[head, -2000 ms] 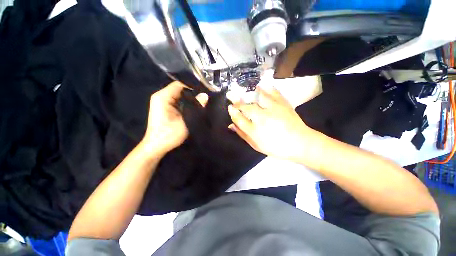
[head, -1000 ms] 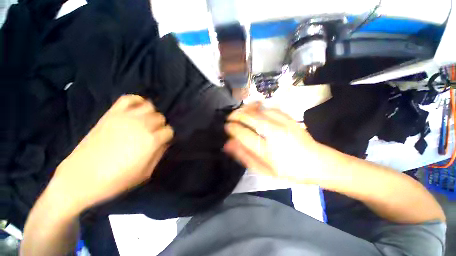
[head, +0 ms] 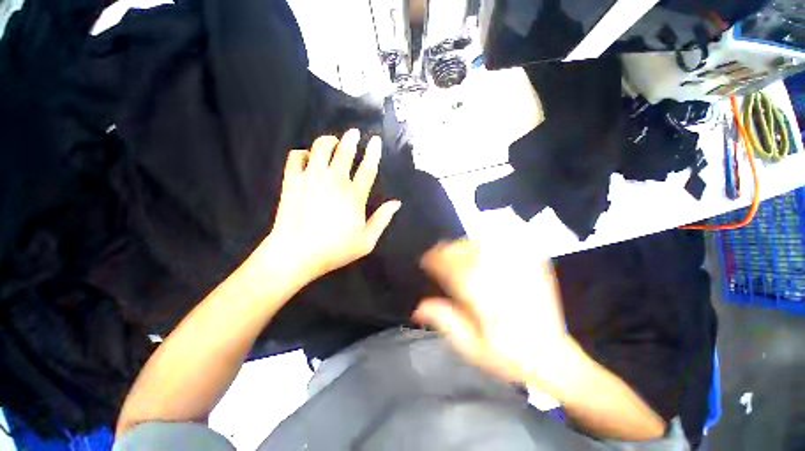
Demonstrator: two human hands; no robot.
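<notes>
A large black cloth (head: 176, 194) is heaped at the left and runs under my left hand to the presser foot and needle area (head: 406, 81). My left hand (head: 327, 207) lies flat on the cloth, fingers apart, just left of and below the needle area. My right hand (head: 499, 304) is blurred, near the table's front edge in front of my body. Its thumb and fingers look apart, and I see no cloth clearly held. The pale needle plate and bed (head: 468, 110) shows right of the needle.
Black cut pieces (head: 565, 150) lie right of the needle plate, with smaller ones (head: 658, 145) beyond. An orange cord (head: 752, 176), a yellow-green coil (head: 766, 126) and a thin blue tool (head: 732, 163) are at the right table end. A blue crate (head: 768, 251) stands below. Black cloth (head: 635, 326) hangs at lower right.
The view has shifted right and down. My left hand has moved onto the cloth near the needle and spread. My right hand has left the cloth edge at the needle and come back toward my body.
</notes>
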